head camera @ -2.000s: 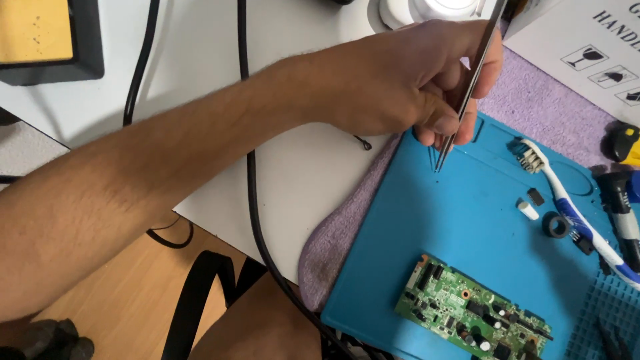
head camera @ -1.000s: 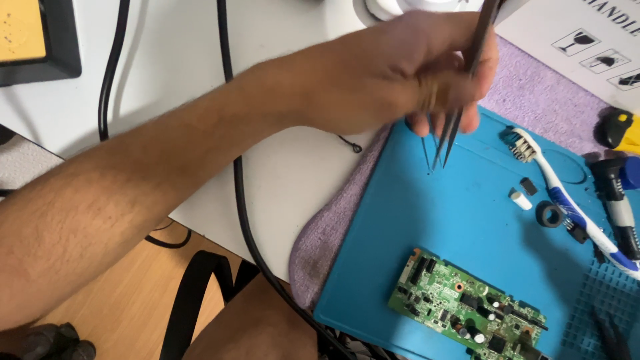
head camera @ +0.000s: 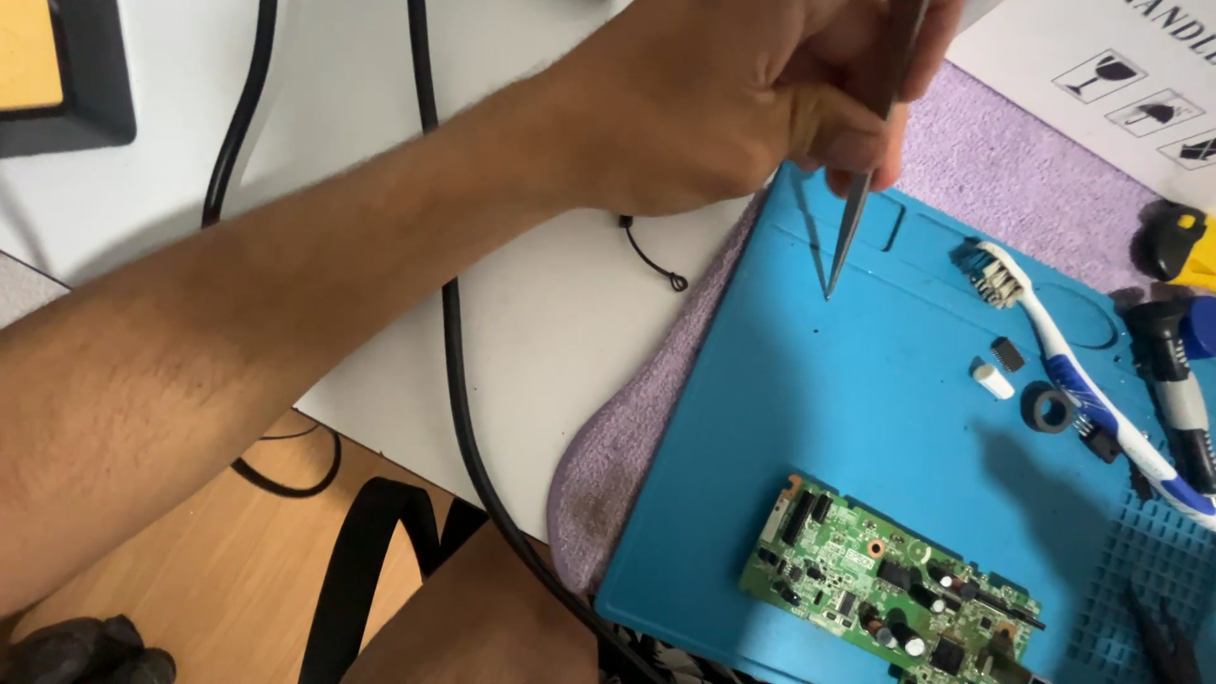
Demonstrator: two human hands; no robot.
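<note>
My left hand (head camera: 836, 123) holds metal tweezers (head camera: 860, 204) between thumb and fingers, with the points down over the upper left part of a blue silicone work mat (head camera: 855, 408). A thin dark line, apparently the shadow of the tweezers, meets their tip. Just below the tip lies a tiny dark speck (head camera: 816, 331). Whether anything sits between the points is too small to tell. A green circuit board (head camera: 883, 579) with capacitors and chips lies at the mat's lower edge. My right hand is out of view.
A toothbrush (head camera: 1064, 361), a chip (head camera: 1007, 353), a white cylindrical piece (head camera: 993, 379) and a black ring (head camera: 1048, 408) lie on the mat's right side. A black cable (head camera: 456, 370) crosses the white table. A printed cardboard box (head camera: 1073, 85) stands at upper right.
The tweezers' tip and the thin dark line beside it, apart a second ago, now meet at the mat. My left hand keeps its grip. The board and small parts have not moved on the mat.
</note>
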